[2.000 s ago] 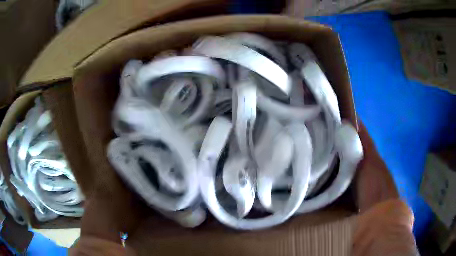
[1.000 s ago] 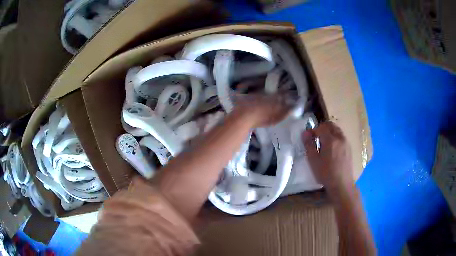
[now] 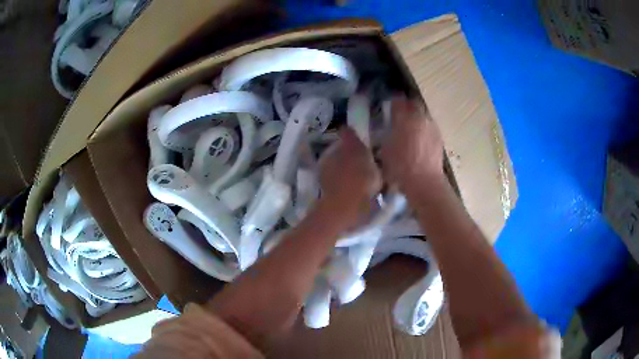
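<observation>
A large open carton (image 3: 448, 140) holds a heap of glossy white neck fans (image 3: 193, 203), with round grilled ends showing. My left hand (image 3: 349, 168) reaches in from the lower left and is curled among the neck fans right of the middle. My right hand (image 3: 412, 144) is beside it, near the carton's right wall, blurred. White bands show between and around both hands, but my fingertips are hidden or blurred, so a grip on any one band is unclear. Several fan ends lie over the carton's front side, below my hands.
Another carton (image 3: 150, 319) at the left holds stacked white neck fans. More white units lie at the upper left and far left edge. Blue floor (image 3: 553, 182) shows at the right, with brown cartons (image 3: 592, 31) at the right rim.
Both hands were outside at the carton's sides, then came in over the fans. Since then my right hand has moved up and left, beside my left. Fans have shifted, with ends now over the front side.
</observation>
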